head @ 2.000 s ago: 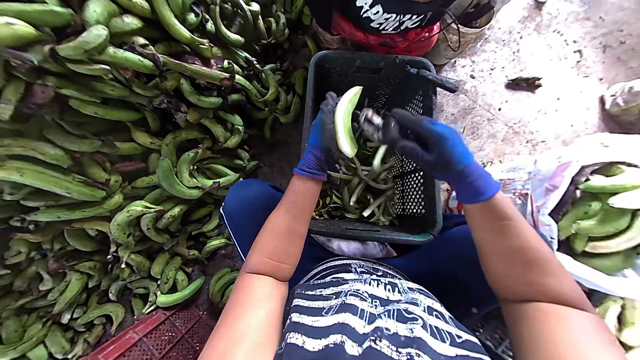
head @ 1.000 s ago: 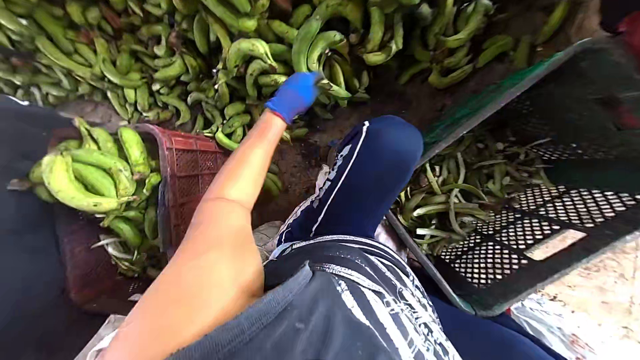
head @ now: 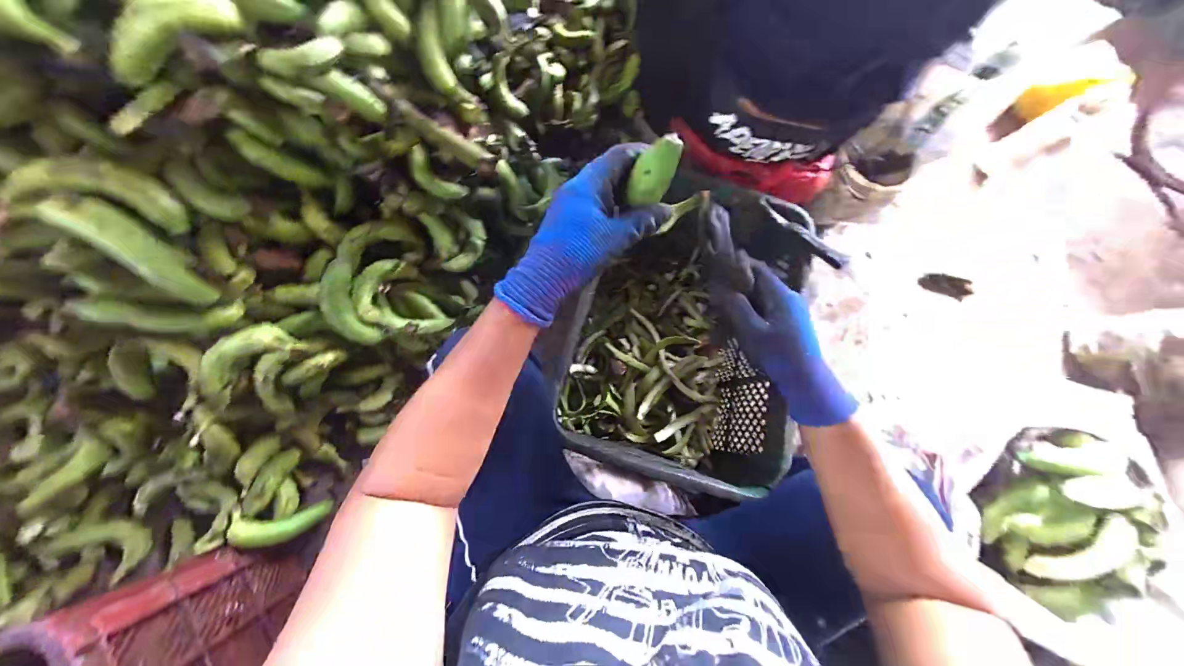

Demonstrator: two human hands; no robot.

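Observation:
My left hand (head: 592,222), in a blue and dark work glove, grips an unpeeled green plantain (head: 655,170) whose stem end points to the right. Close to that stem is my right hand (head: 763,314), gloved the same way, with its fingers raised and bent; blur hides whether it holds a tool. Both hands are over a dark green plastic crate (head: 638,456) between my knees. Thin green and pale peel strips (head: 652,370) lie inside the crate.
Green plantains (head: 361,296) are heaped at the left, beside a red plastic crate (head: 176,610). At the right is a bag (head: 1147,444) of peeled plantains (head: 1073,518). A person in dark clothing (head: 795,55) is beyond my crate.
My left hand has moved from the plantain heap to above the green crate and now holds an unpeeled plantain. My right hand has come into view. The view has swung back to the crate.

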